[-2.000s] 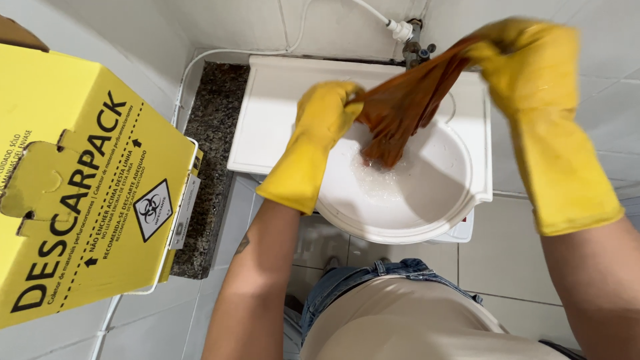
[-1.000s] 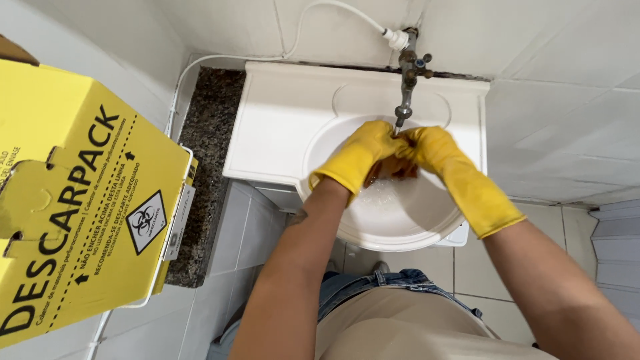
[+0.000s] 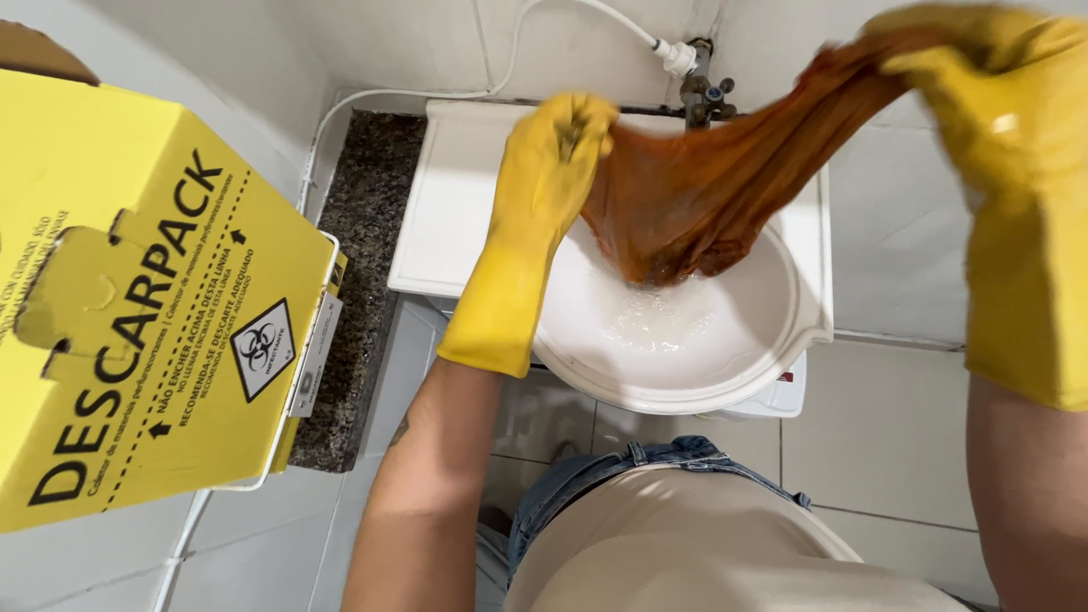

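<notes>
A wet orange-brown cloth (image 3: 693, 191) hangs stretched between my two hands, its lower folds over the white sink basin (image 3: 748, 340). My left hand (image 3: 557, 161), in a yellow rubber glove, grips the cloth's left edge above the basin's left rim. Higher up at the right, my right hand (image 3: 960, 59), gloved alike and somewhat blurred, holds the gathered other end. Foamy water (image 3: 659, 319) lies in the basin under the cloth. The metal faucet (image 3: 701, 98) stands behind the cloth, which hides its spout.
A large yellow cardboard sharps container (image 3: 153, 280) with a biohazard mark sits in a white wire holder at the left. Beside the sink is a dark granite ledge (image 3: 353, 255). A white hose (image 3: 510, 51) runs along the wall to the faucet's connector.
One second ago both hands were together low in the basin with the cloth bunched beneath them. Now they are raised and wide apart, the right one up and to the right, with the cloth spread between them.
</notes>
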